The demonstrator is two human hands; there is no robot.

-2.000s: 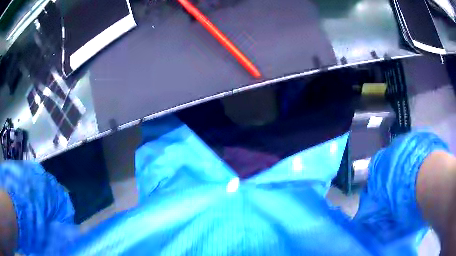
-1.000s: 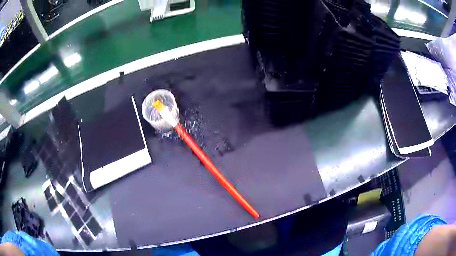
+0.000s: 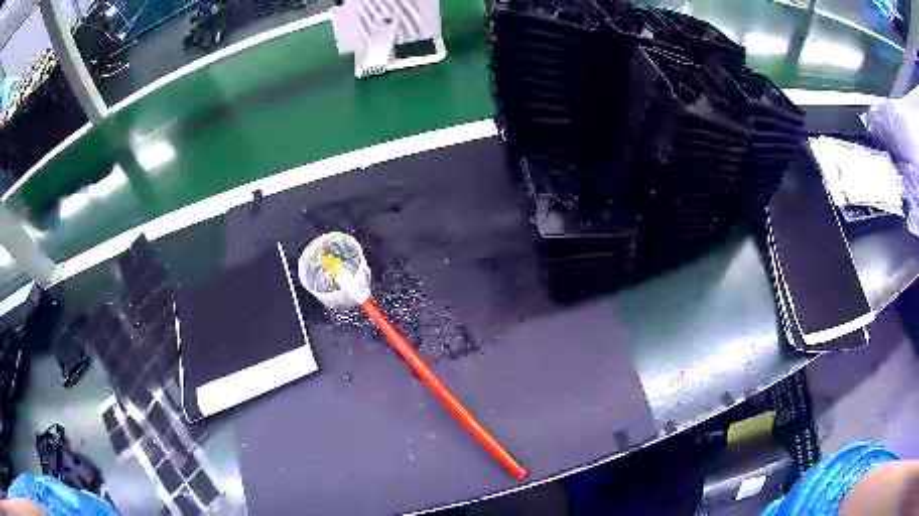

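A brush point(image 3: 433, 380) with a long red-orange handle leans in a small round translucent grease cup point(image 3: 310, 270). Its yellow-orange bristles are inside the cup, and its handle end reaches the mat's front edge. Wet specks lie around the cup. No hand touches the brush. Both of my hands are outside the picture. Only blue cuffs and a little bare forearm show at the bottom left and bottom right corners.
Tall black ribbed stacks point(image 3: 695, 151) stand right of the cup. A black sheet with a white strip point(image 3: 257, 381) lies left, beside small dark pads point(image 3: 166, 443). A black flat case point(image 3: 818, 257) and white papers point(image 3: 857, 176) are at far right. A crate point(image 3: 746, 482) sits below the bench.
The view has tilted up from the wearer's smock and bench edge, bringing the cup, stacks and green surface into view. The brush still rests in the cup, as one second ago.
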